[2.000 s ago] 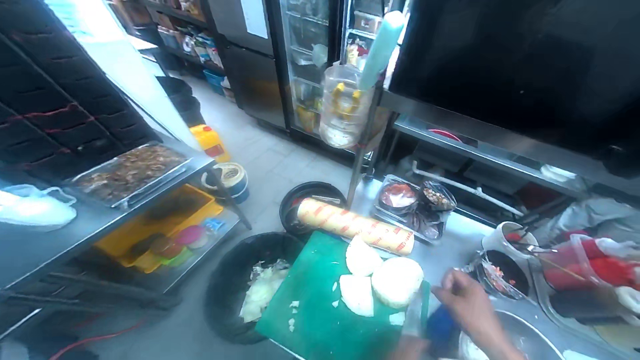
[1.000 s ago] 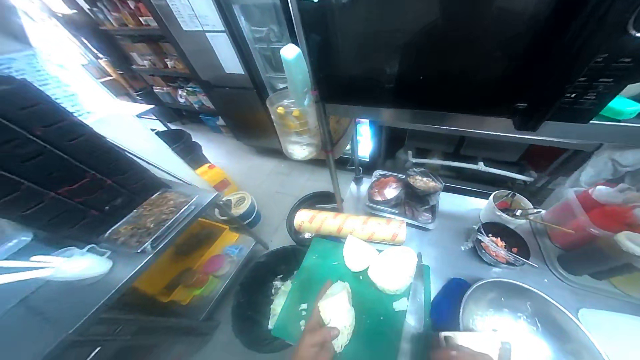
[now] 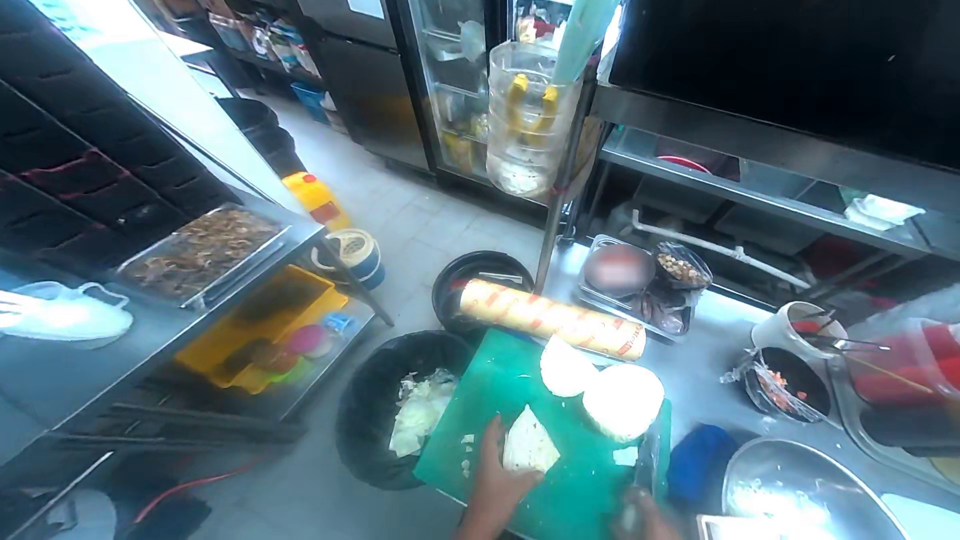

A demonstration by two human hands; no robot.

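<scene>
My left hand (image 3: 501, 472) grips a pale cut wedge of vegetable (image 3: 529, 442), likely cabbage, on the green cutting board (image 3: 577, 480). Near the board's right edge my right hand (image 3: 641, 517), blurred, is closed on the handle of a knife (image 3: 647, 461), its blade pointing away from me. Two larger pale pieces lie farther up the board, a smaller one (image 3: 568, 367) beside a rounded one (image 3: 624, 403). Small scraps are scattered around them. Behind the board lies a printed roll of wrap (image 3: 553, 319).
A black-lined bin (image 3: 360, 420) with leaf trimmings stands left of the board. At right are a blue cloth (image 3: 700, 461), a steel bowl (image 3: 806, 480) and a black bowl (image 3: 787, 382) of chopped food. A tray of packed food (image 3: 637, 292) sits behind; a metal post (image 3: 556, 232) rises beside it.
My left hand has stayed on the wedge since one second ago. My right hand has moved from beside the steel bowl to the knife. The view has swung.
</scene>
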